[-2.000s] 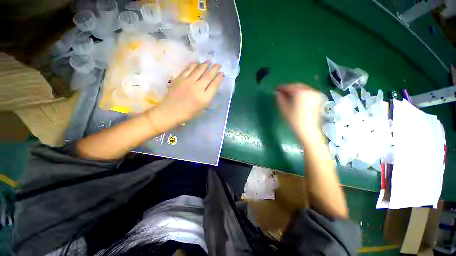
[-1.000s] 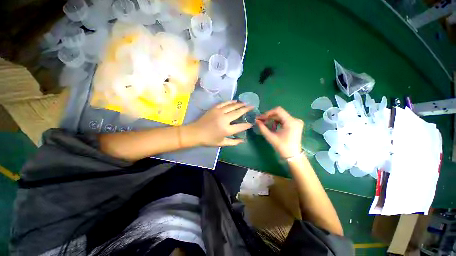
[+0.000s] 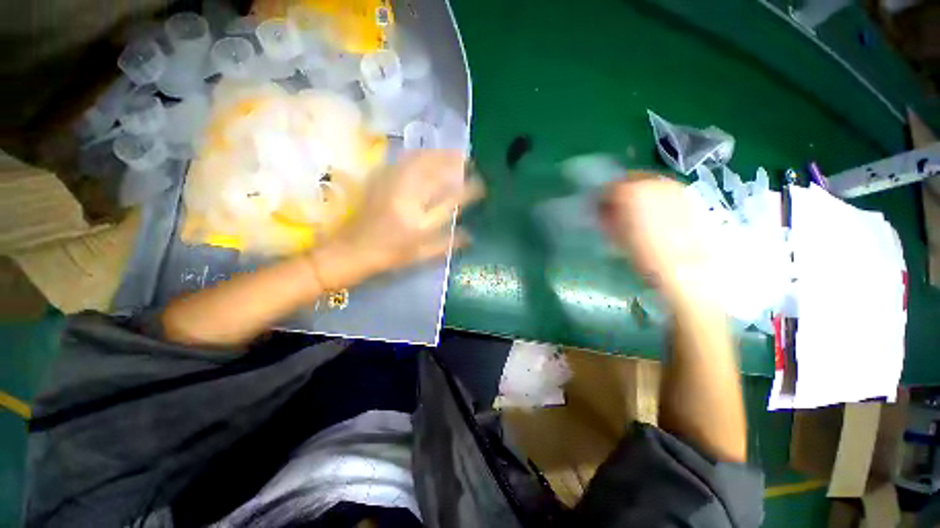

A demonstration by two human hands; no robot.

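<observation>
My right hand (image 3: 655, 227) is blurred over the green bench, with its fingertips on a blurred translucent fan blade (image 3: 572, 196). My left hand (image 3: 412, 211) is blurred over the right part of the grey and yellow printed sheet (image 3: 397, 304); its fingers are apart and no part shows in it. Many frosted fan blades (image 3: 278, 155) lie on the sheet, some with round hubs upward. More blades (image 3: 742, 258) are heaped at the right, partly behind my right hand. A small dark cluster of parts (image 3: 518, 151) lies on the bench just right of the sheet.
A crumpled clear bag (image 3: 693, 144) lies above the right heap. White papers (image 3: 845, 299) with a red edge lie at the far right, with a purple pen (image 3: 817, 175) at their top. A brown carton (image 3: 62, 227) is at the left. Cardboard also shows below the bench.
My hands were together around a blade at the sheet's edge. They have moved apart: my right hand went right with the blade, my left hand went left and up over the sheet.
</observation>
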